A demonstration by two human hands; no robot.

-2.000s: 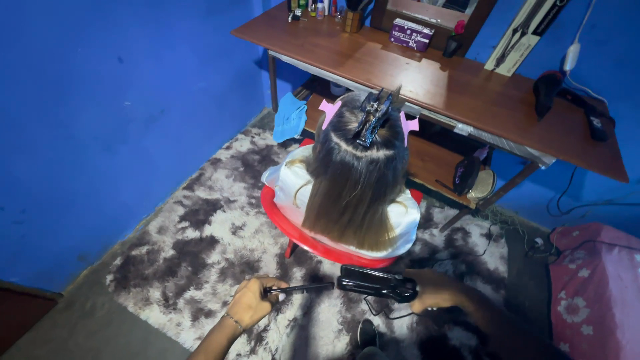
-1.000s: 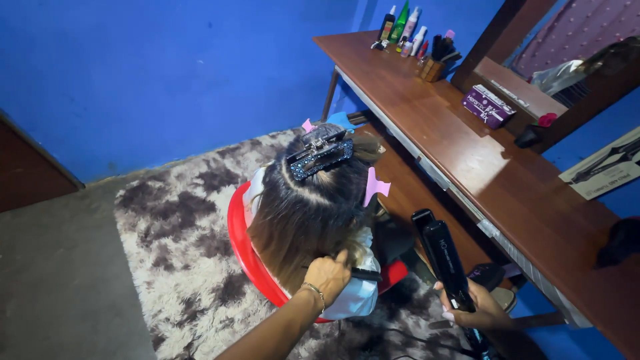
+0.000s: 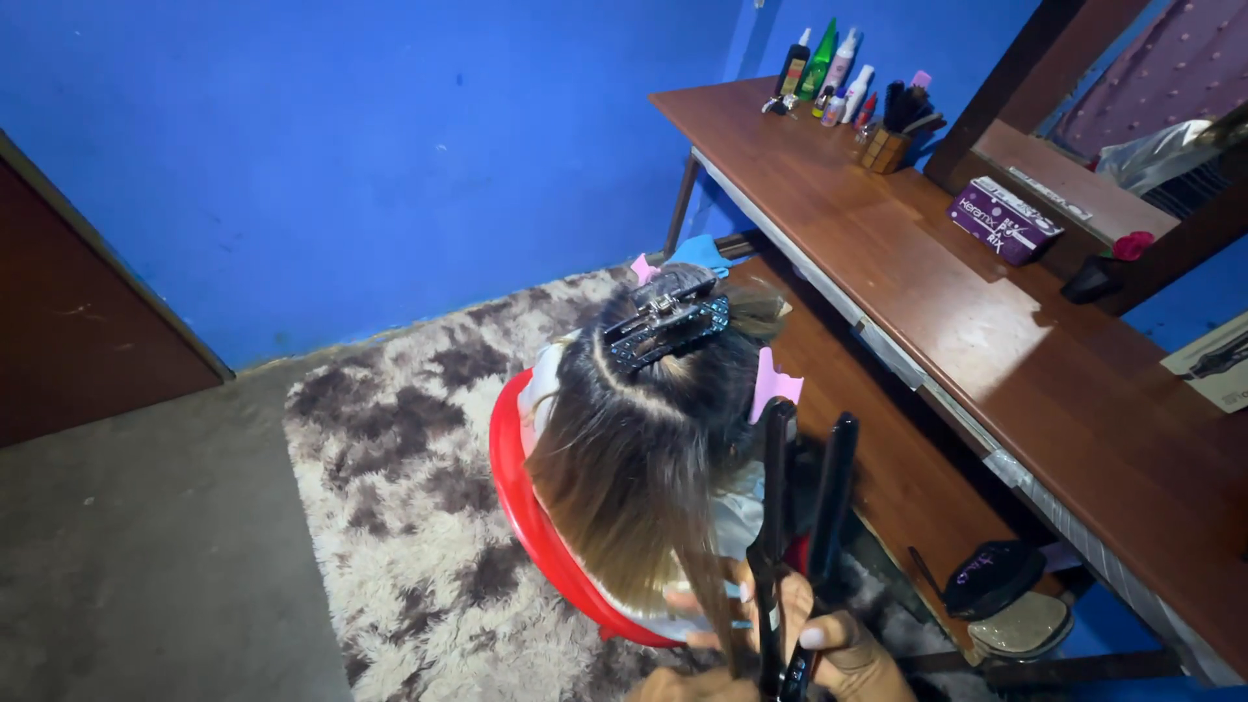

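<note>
A seated person's long hair (image 3: 624, 487), dark at the top and lighter brown at the ends, hangs over a white cape. A black jewelled claw clip (image 3: 668, 327) holds hair on the crown, with pink clips (image 3: 777, 382) at both sides. My left hand (image 3: 694, 684), cut off by the bottom edge, closes on a thin strand of hair at the lower ends. Close beside it on the right, my right hand (image 3: 846, 658) holds a black hair straightener (image 3: 777, 507), its two arms apart and pointing up. Overlapping fingers near the strand are partly hidden; whether a comb is there I cannot tell.
The person sits on a red chair (image 3: 517, 478) on a mottled shaggy rug (image 3: 419, 468). Along the right runs a wooden dresser (image 3: 877, 244) with bottles, a brush holder (image 3: 884, 149), a purple box (image 3: 1004, 219) and a mirror. Its lower shelf (image 3: 838, 390) holds a black brush (image 3: 993, 577).
The straightener has come from the right to beside the hair ends, its arms now spread. The left hand has moved to the strand's lower end. The view has turned and come nearer since the first frame.
</note>
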